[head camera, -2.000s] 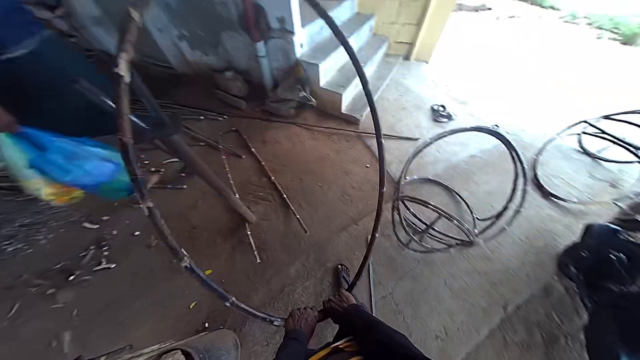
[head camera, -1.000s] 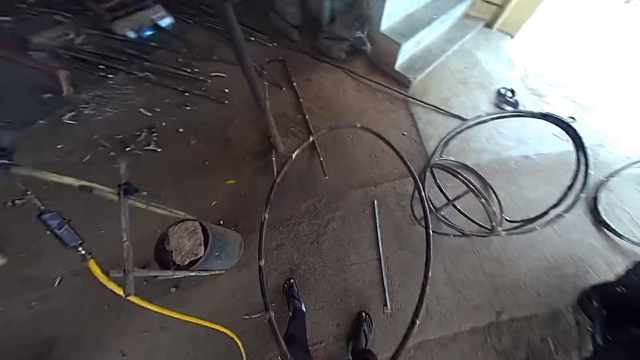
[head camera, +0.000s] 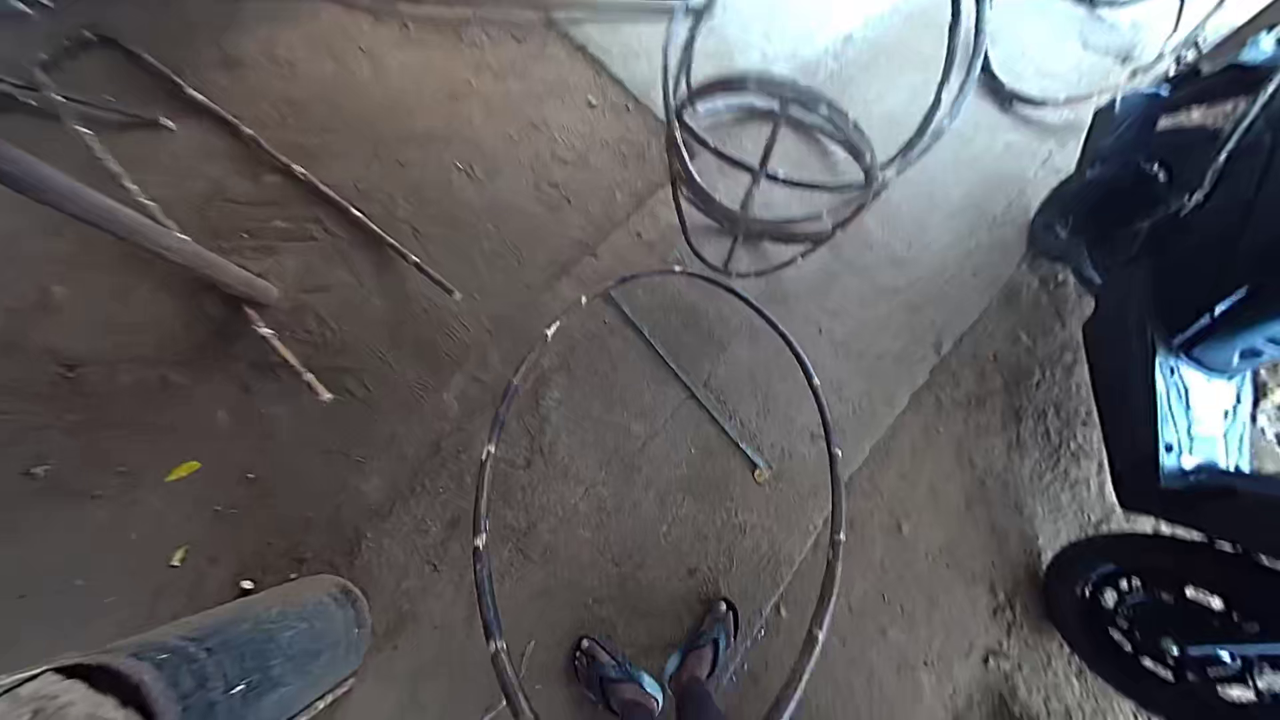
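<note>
A large hoop of bent cane or bamboo (head camera: 835, 470), dark with pale nodes, stands out before me, its lower ends running off the bottom edge of the head view. Neither of my hands shows; whatever grips the hoop is out of frame. Through the hoop I see a thin straight metal rod or strip (head camera: 690, 385) lying on the ground and my sandalled feet (head camera: 615, 675). Beyond the hoop's top lie more hoops, one a smaller ring with crossed bars (head camera: 760, 175).
At lower left lies a dark cylindrical container (head camera: 250, 640). A bent cane (head camera: 300, 175) and a thick pole (head camera: 130, 220) are at upper left. A motorcycle with a black wheel (head camera: 1170, 620) stands at the right. Part of another hoop (head camera: 1040, 100) shows at upper right.
My hands, seen on the hoop's lower edge two seconds ago, are out of view. The view has swung down and right, bringing the motorcycle in; the yellow hose has left the frame.
</note>
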